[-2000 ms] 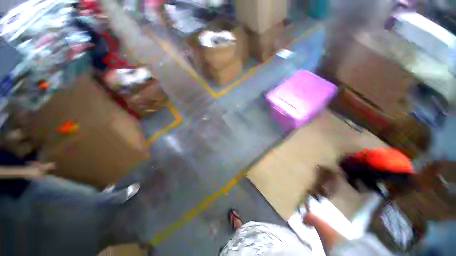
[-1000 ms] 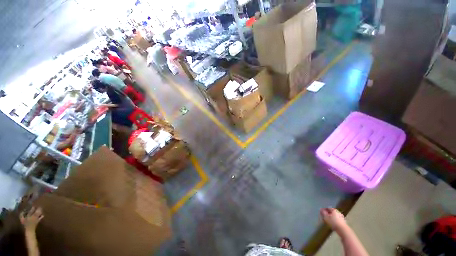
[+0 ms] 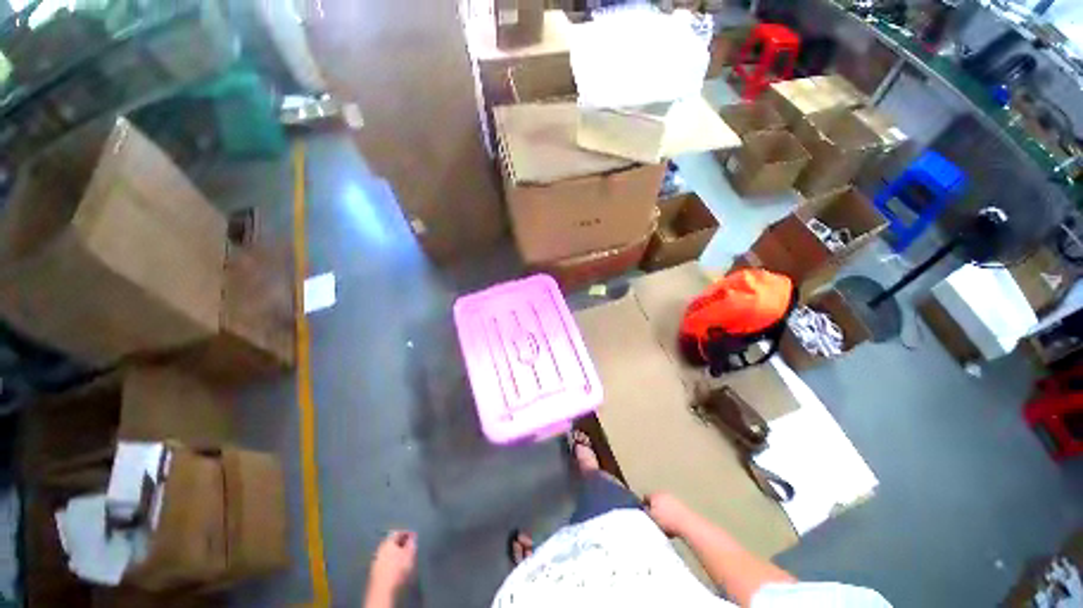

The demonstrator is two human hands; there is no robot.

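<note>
A pink lidded plastic box (image 3: 529,359) stands on the floor in front of me, closest to my feet. My left hand (image 3: 396,553) hangs low at the bottom, left of my body; it is small and its fingers look curled. My right hand (image 3: 667,513) is beside my white patterned top, over the edge of a flat cardboard sheet (image 3: 641,410). Its fingers are partly hidden and blurred. Neither hand touches the pink box, and I see no clear object in either hand.
An orange and black bag (image 3: 739,318) and a brown item (image 3: 734,418) lie on the cardboard. Large cartons (image 3: 582,208) stand behind. A carton of white pieces (image 3: 202,523) is at left, a yellow floor line (image 3: 306,416) beside it. A blue stool (image 3: 920,192) and black stand (image 3: 938,261) are at right.
The view has swung to the right and down. The pink box now appears left of the middle, nearer my feet. My right hand has come in beside my body; my left hand now hangs low at my left side.
</note>
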